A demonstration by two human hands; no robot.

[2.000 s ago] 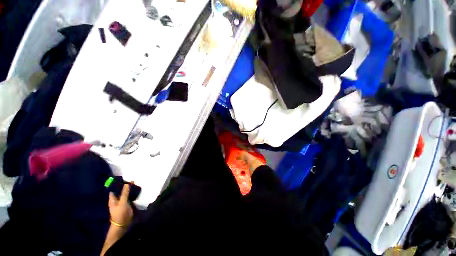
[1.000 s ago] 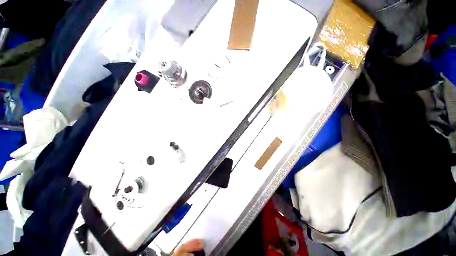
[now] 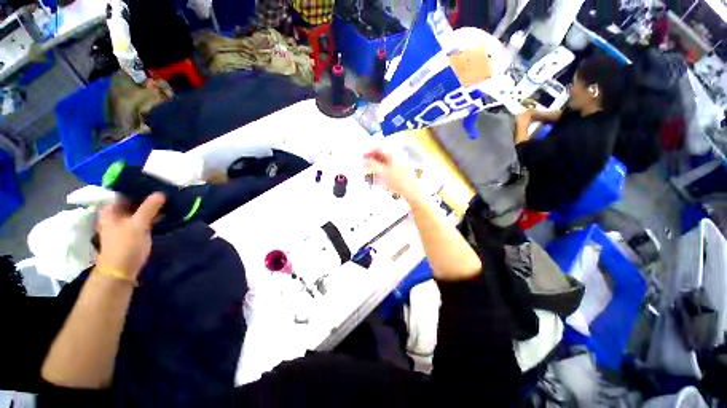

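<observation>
My left hand [image 3: 123,235] holds a black thread cone [image 3: 137,185] with a bright green top, tilted, above navy cloth [image 3: 183,295] at the left. My right hand [image 3: 388,171] is raised over the far part of the white sewing machine [image 3: 307,211]. Its fingers are small and blurred; I cannot tell whether they hold thread. A magenta cone [image 3: 277,260] is at the near machine edge with its open end towards me. A small dark spool [image 3: 340,185] stands on the machine top.
Dark cones stand on a thread stand [image 3: 336,102] behind the machine. A blue-white printed bag [image 3: 422,92] is beyond it. A person [image 3: 570,151] sits at the right. Blue crates [image 3: 100,135] hold cloth at the left.
The view has tilted up and widened. My left hand is now in view at the left with the green-topped cone. My right arm now reaches over the machine.
</observation>
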